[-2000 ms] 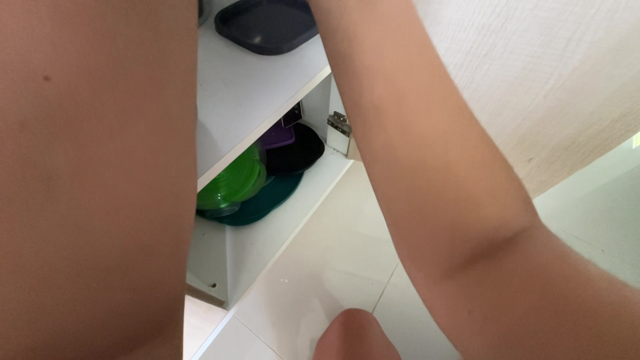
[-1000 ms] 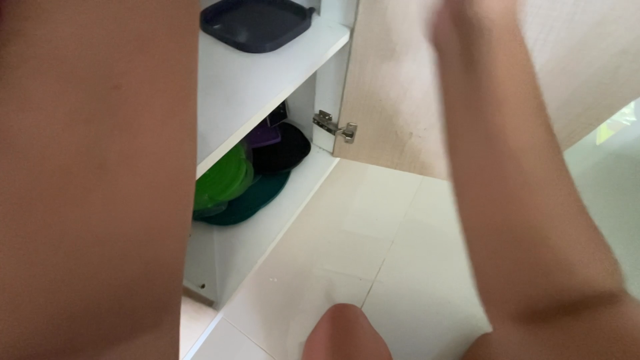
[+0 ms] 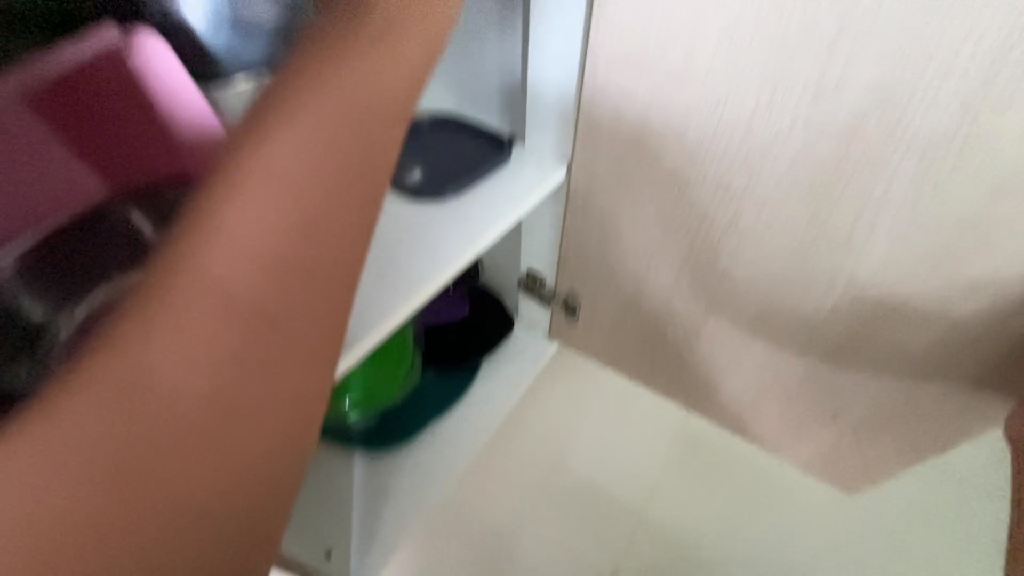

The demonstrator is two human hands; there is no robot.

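A bare forearm, which looks like my left one, crosses the left side of the view up to the top edge, and its hand is out of frame. Beside it a dark lid or shallow tray [image 3: 452, 156] lies on the white cabinet shelf [image 3: 432, 256]. Under that shelf are a green plastic item [image 3: 380, 376], a dark teal one [image 3: 436, 408], a black one [image 3: 472, 328] and a purple one [image 3: 446, 308]. At the far right edge a sliver of skin shows; which part of me it is cannot be told. Neither hand is in view.
The light wood-grain cabinet door [image 3: 760, 200] stands open on a metal hinge [image 3: 548, 294] at the right. A blurred pink object [image 3: 120, 112] and dark, glossy items are left of the forearm. Pale floor tiles [image 3: 608, 480] lie below the door.
The right forearm has left its place in front of the door. The forearm on the left now slants up toward the cabinet, and pink and dark items show beside it. The view has shifted.
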